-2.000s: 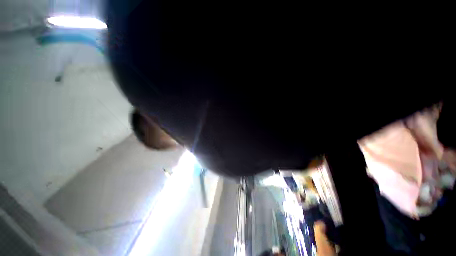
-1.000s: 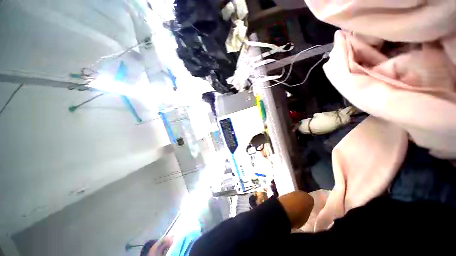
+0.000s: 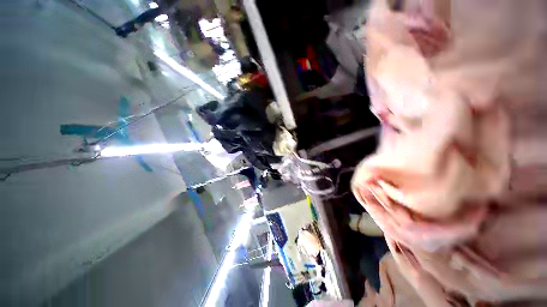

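A large heap of pale pink garment pieces (image 3: pixel 444 180) fills the right side of the sideways picture, close to the camera, with soft folds and motion blur. Its upper part is the most blurred. No hand can be made out on the cloth or elsewhere, so neither my left hand nor my right hand is seen.
A white-edged table (image 3: pixel 333 252) carries a machine or device with a pale top (image 3: pixel 291 231). A black heap of cloth or plastic (image 3: pixel 243 129) lies beyond it, with whitish strips (image 3: pixel 309 174) hanging near. Tube lights and teal fans (image 3: pixel 123 129) show at left.
The pink cloth looks larger and nearer. The table and black heap have shifted downward in the picture. The dark sleeve and bare skin at the bottom are gone from view.
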